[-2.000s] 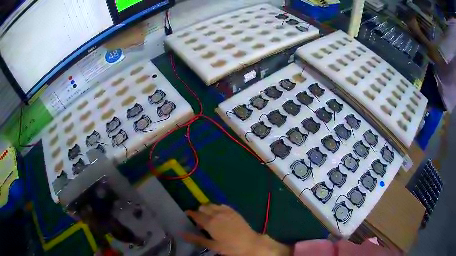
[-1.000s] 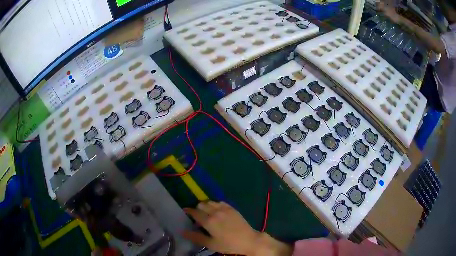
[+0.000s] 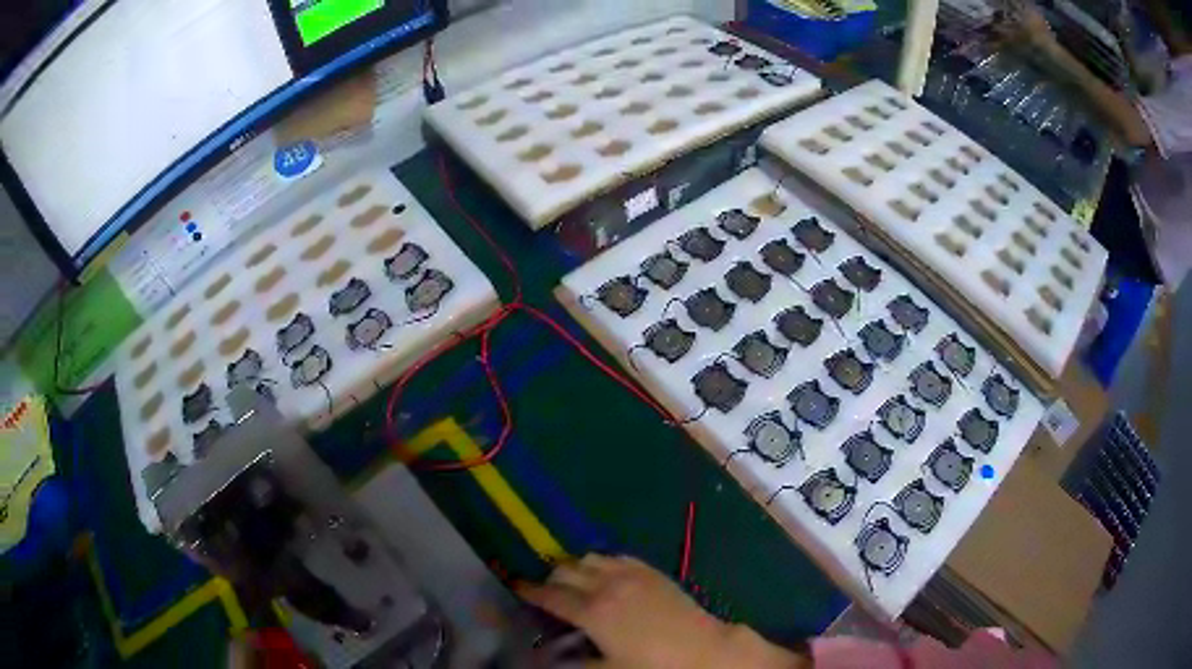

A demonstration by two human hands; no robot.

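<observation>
The silver-grey test fixture (image 3: 314, 549) stands at the lower left, with its pale grey base plate (image 3: 425, 529) on its right side. My right hand (image 3: 634, 608) is at the bottom centre, beside the plate, with its fingers pointing left. Whether its fingertips hold a part cannot be told. A bit of the red clamp handle (image 3: 271, 648) shows at the bottom edge; its rest is cut off. My left hand is not in view. Dark round speaker drivers (image 3: 719, 386) with thin wires sit in rows in the right foam tray (image 3: 837, 555).
A partly filled foam tray (image 3: 464, 298) lies at left below the monitor (image 3: 157, 118). Two more trays, one at the back (image 3: 549, 203) and one at far right (image 3: 1078, 261), show mostly hollows. A red cable (image 3: 503, 392) loops over the green mat (image 3: 588, 457). A person's arm (image 3: 1072, 65) shows at upper right.
My right hand has shifted slightly right and down, and its fingers are more bent and closer together. The view has shifted slightly.
</observation>
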